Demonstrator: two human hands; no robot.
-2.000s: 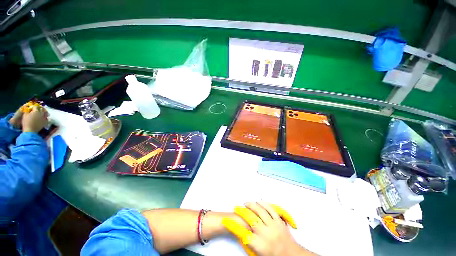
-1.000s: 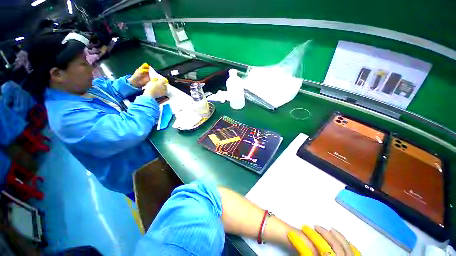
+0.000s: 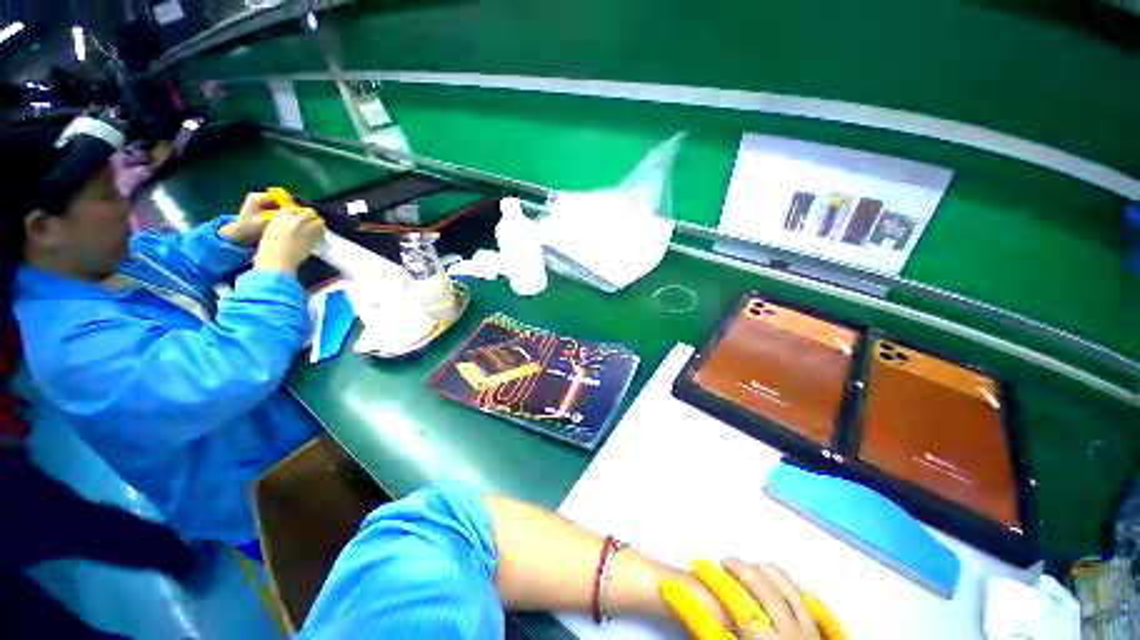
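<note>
My left hand (image 3: 819, 611) is at the bottom edge, over the white mat (image 3: 650, 500), mostly covered. My right hand (image 3: 756, 609), with yellow finger cots, lies across it, fingers spread, cut off by the bottom edge. No object shows in either hand. A light-blue squeegee (image 3: 863, 528) lies on the mat beyond them. Behind it, a black two-bay tray (image 3: 854, 406) holds two tablets with orange-brown backs up, the left tablet (image 3: 778, 375) and the right tablet (image 3: 938, 431). A stack of printed screen films (image 3: 538, 379) lies left of the mat.
A person (image 3: 163, 363) in a blue smock works at the left. Between us are a dish (image 3: 438, 328) with bottle and wipes, a white squeeze bottle (image 3: 521, 256) and a clear plastic bag (image 3: 613, 238). An instruction sheet (image 3: 831, 206) stands at the rear rail. A white wipe (image 3: 1031, 610) lies lower right.
The view has swung left, so the bench has shifted right and the neighbouring person shows more. My hands stay together near the mat's front. The tray, tablets and squeegee have not visibly moved on the bench.
</note>
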